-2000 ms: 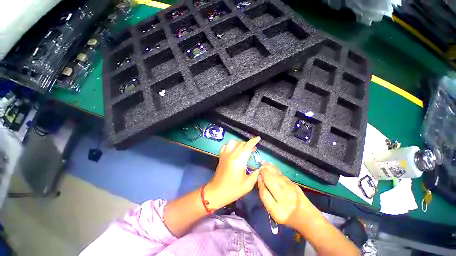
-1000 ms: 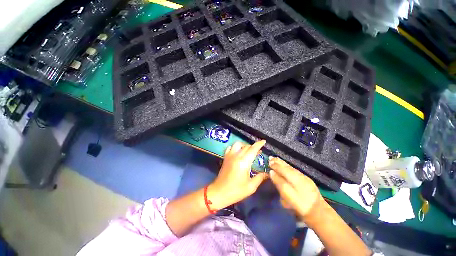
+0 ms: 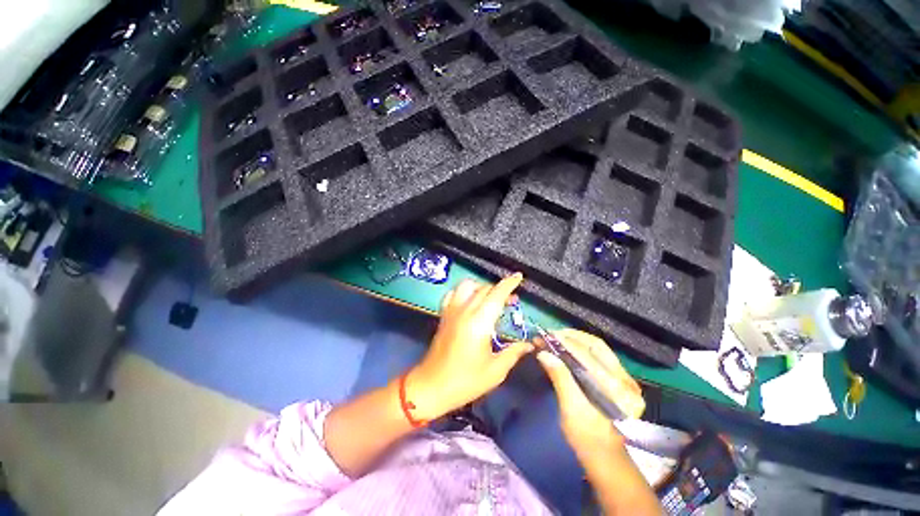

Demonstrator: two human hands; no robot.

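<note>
My left hand (image 3: pixel 469 343), bare with a red string at the wrist, holds a small housing (image 3: pixel 513 325) with a pale teal face between thumb and fingers at the bench edge. My right hand (image 3: pixel 595 388) grips thin metallic tweezers (image 3: pixel 582 373), their tip pointing at the housing's right side. Whether the tip touches it is hard to tell. A loose blue-white housing part (image 3: pixel 430 265) lies on the green mat, left of and above my left hand.
Two black foam trays (image 3: pixel 444 151) lie askew, small parts in some pockets. At right stand a bottle (image 3: pixel 802 320), a crumpled wipe (image 3: pixel 797 390) and a dark loop (image 3: pixel 735 370) on paper. Clear blister trays (image 3: pixel 86 91) lie at left. A keypad meter (image 3: pixel 698 474) is below the right edge.
Tweezers now show in my right hand, angled towards the housing; one second ago they were not visible there. The keypad meter has come into view. My left hand still holds the housing.
</note>
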